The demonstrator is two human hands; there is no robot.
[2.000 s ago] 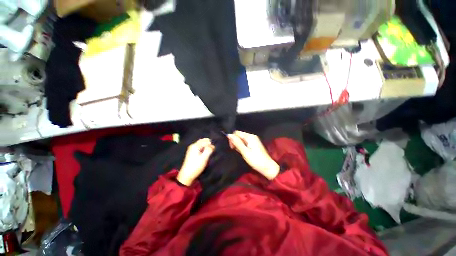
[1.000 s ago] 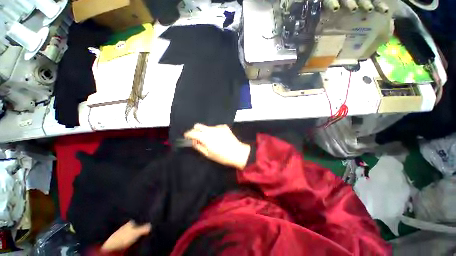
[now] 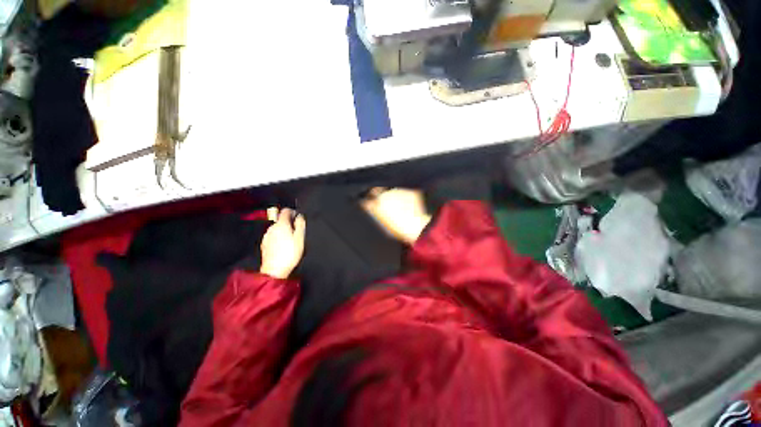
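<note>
A large black cloth [image 3: 200, 275] lies over my lap, below the front edge of the white table. A dark grey-black cut panel [image 3: 342, 238] lies on top of it between my hands. My left hand [image 3: 284, 242] holds the panel's upper left edge, fingers pinched at the table edge. My right hand [image 3: 398, 213] is slightly blurred and grips the panel's upper right side, with something small and dark at its fingertips that I cannot make out.
The white table [image 3: 267, 108] crosses the top. On it are the overlock machine [image 3: 417, 21], a navy strip [image 3: 367, 92], brown strips [image 3: 168, 108], a yellow-green cloth [image 3: 142, 42] and a cream tray [image 3: 663, 92]. Red thread [image 3: 557, 123] hangs at the edge. Plastic bags [image 3: 626, 250] lie at right.
The dark panel has come off the table onto my lap, uncovering the navy strip. My left hand has moved up to the cloth's edge; my right hand moved right. The view has shifted.
</note>
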